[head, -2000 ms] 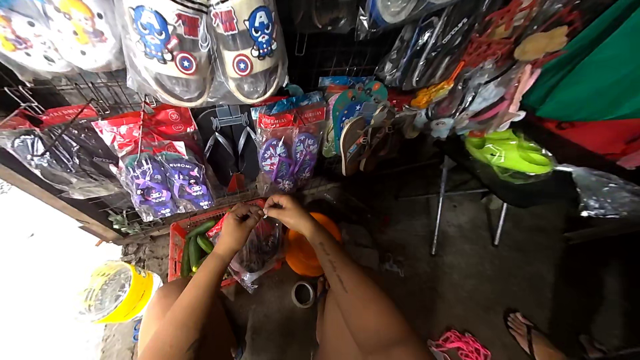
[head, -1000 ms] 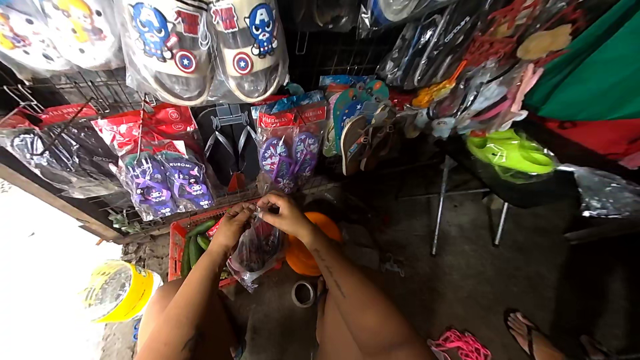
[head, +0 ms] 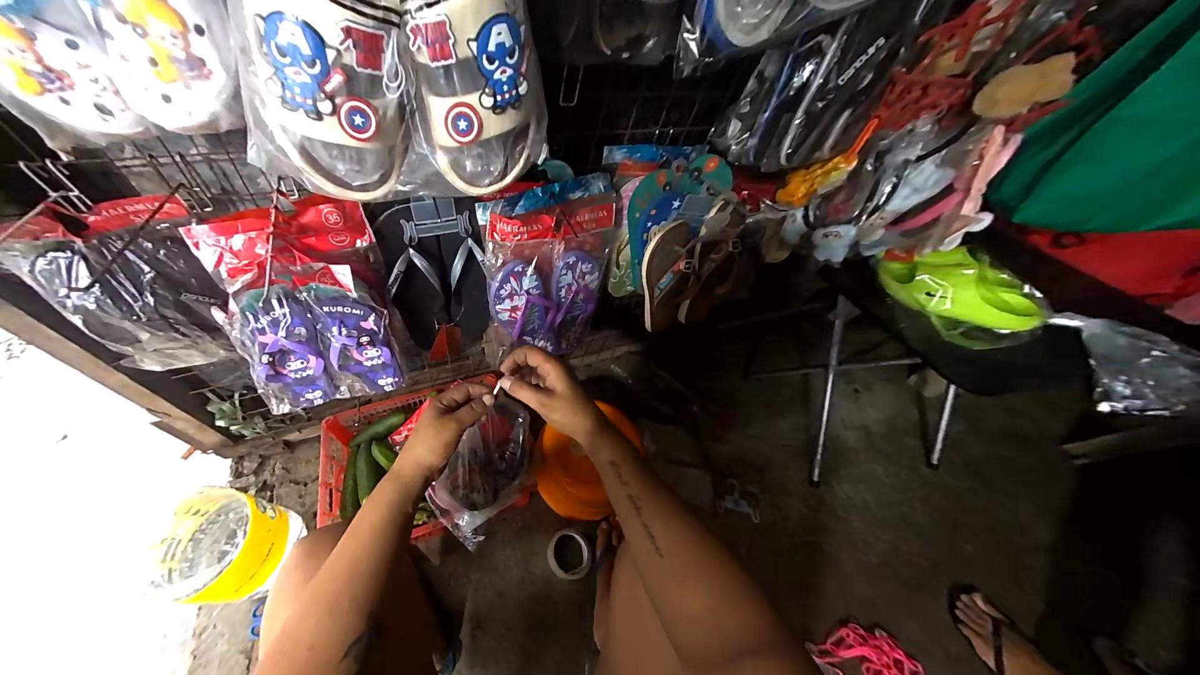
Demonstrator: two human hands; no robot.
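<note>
My left hand (head: 444, 429) and my right hand (head: 548, 386) meet above a red plastic crate, fingertips pinching a small white piece (head: 497, 386), too small to name. Just below them hangs a clear plastic bag (head: 483, 459) with dark contents, perhaps footwear; whether a finger also holds its top edge is hard to tell. Behind the hands, packaged purple flip-flops (head: 544, 295) hang on a wire grid rack, beside black flip-flops (head: 436, 291) with grey straps.
Green cucumber-like vegetables (head: 368, 469) lie in the red crate (head: 330, 469). Around my legs are an orange round container (head: 577, 473), a tape roll (head: 569, 553) and a yellow bucket (head: 239, 548). A folding stool (head: 1012, 370) holds lime-green clogs (head: 966, 292). Another person's foot (head: 989, 628) is at lower right.
Both hands stay close together above the crate, with small shifts of the fingers. The clear bag beneath them has changed its hang slightly.
</note>
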